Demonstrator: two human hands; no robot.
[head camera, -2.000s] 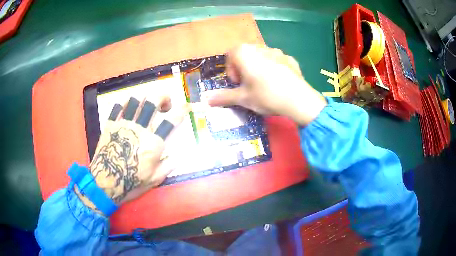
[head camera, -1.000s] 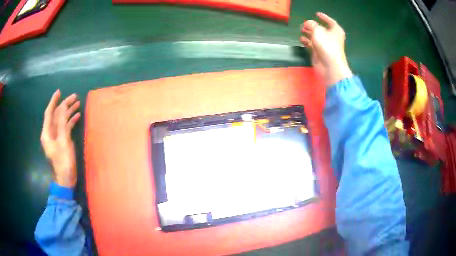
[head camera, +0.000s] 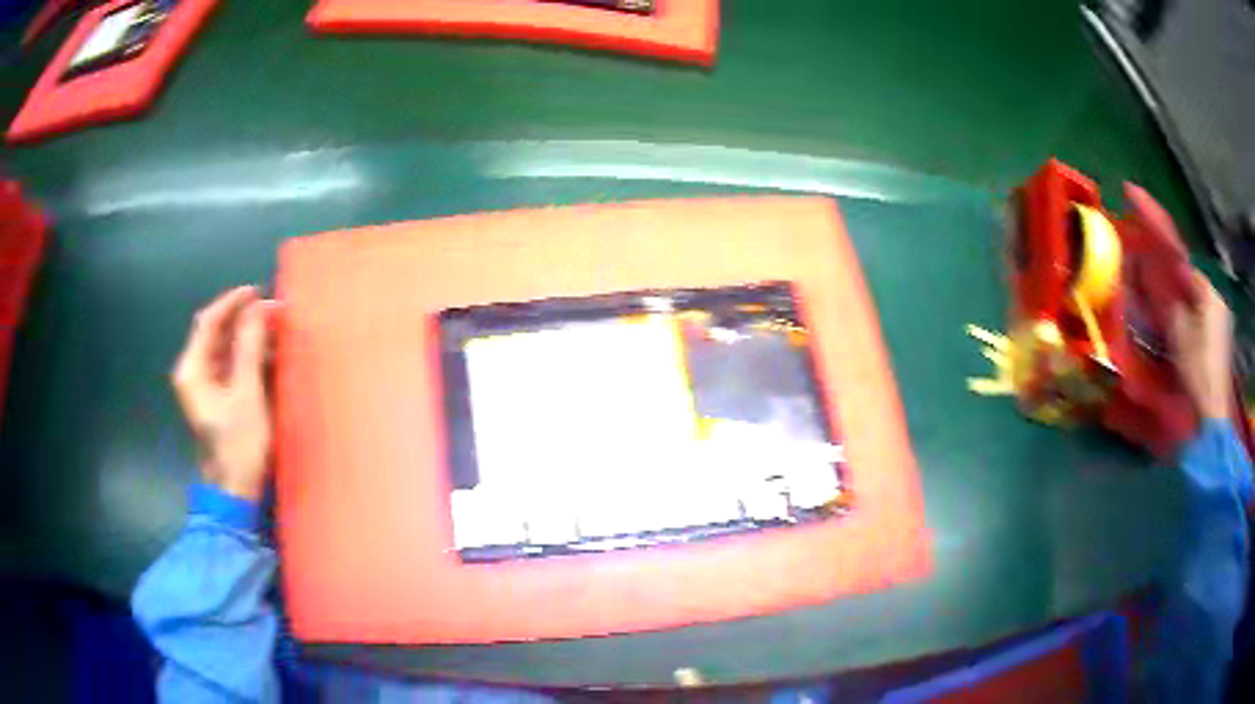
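A tablet half-assembly (head camera: 461, 454) lies on an orange-red foam mat (head camera: 365, 550) in front of me. A bright white battery pack (head camera: 578, 426) fills its left part; the right bay looks greyish, with orange bits along its top. My left hand (head camera: 231, 385) is at the mat's left edge, fingers curled against it. My right hand (head camera: 1200, 330) is at the far right, blurred, on the shiny red bags (head camera: 1149, 399) beside the tape dispenser. Its grip is not clear.
The red tape dispenser (head camera: 1049, 248) with a yellow roll stands at the right, pale tape strips sticking out leftward. Other mats with tablets lie at the top left (head camera: 103, 90) and top middle (head camera: 537, 30). A red edge shows at far left. A blue-rimmed bin (head camera: 1101, 660) is at the bottom right.
The mainboard seen earlier in the tablet is gone from it. My right hand has moved from the tablet, past the mat's top right, to the red bags. My left hand has come to the mat's left edge.
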